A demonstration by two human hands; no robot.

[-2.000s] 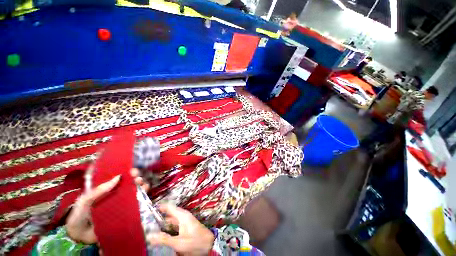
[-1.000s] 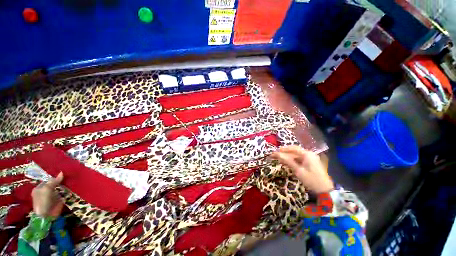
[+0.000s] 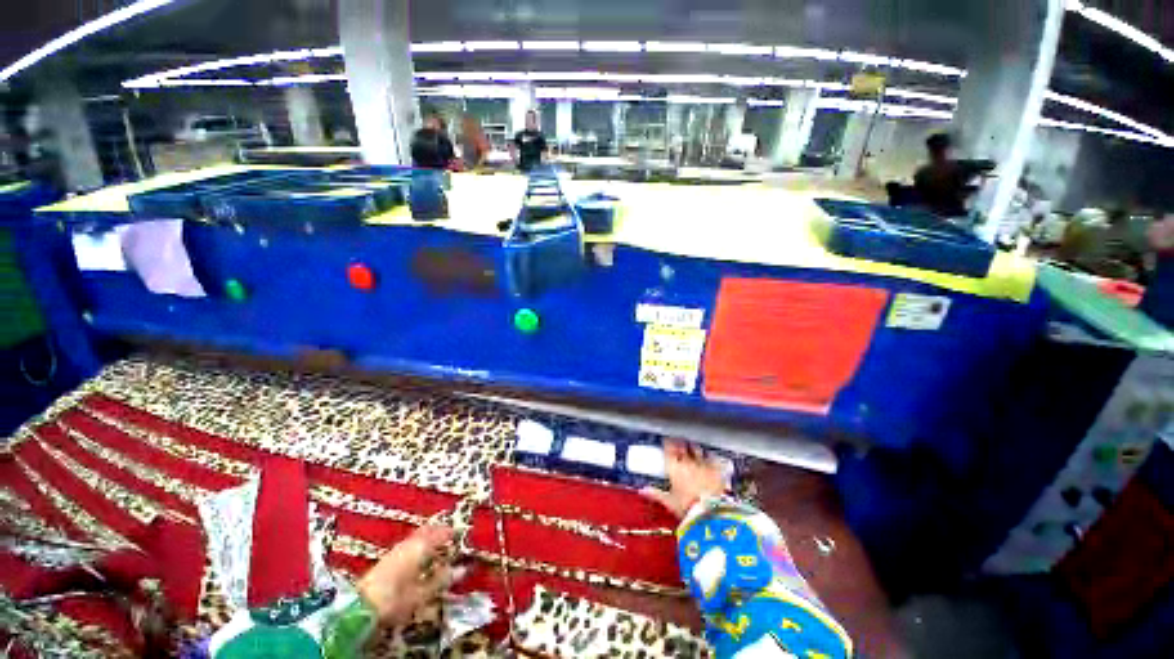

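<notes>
A long dark blue cutting die (image 3: pixel 590 451) with pale window-like openings lies on leopard-print fabric (image 3: pixel 348 425) along the back of the bed. My right hand (image 3: pixel 690 476) is at the die's right end, fingers spread over it; whether it grips the die is unclear. My left hand (image 3: pixel 409 574) is over the fabric nearer to me, fingers apart, with nothing seen in it. A red cut piece (image 3: pixel 281 530) lies to the left of it, beside a pale strip. Red bands (image 3: pixel 586 505) show between leopard strips in front of the die.
The blue press beam (image 3: pixel 451 309) with red and green buttons stands behind the fabric. Other blue dies (image 3: pixel 901 234) rest on its top. Brown-red bed surface (image 3: pixel 824 541) shows at the right. A dark machine with a panel stands at the far right. People are in the background hall.
My left hand has let go of the red piece, which now lies on the fabric. My right hand has moved from the scrap to the die. The view has tilted up and shows the hall.
</notes>
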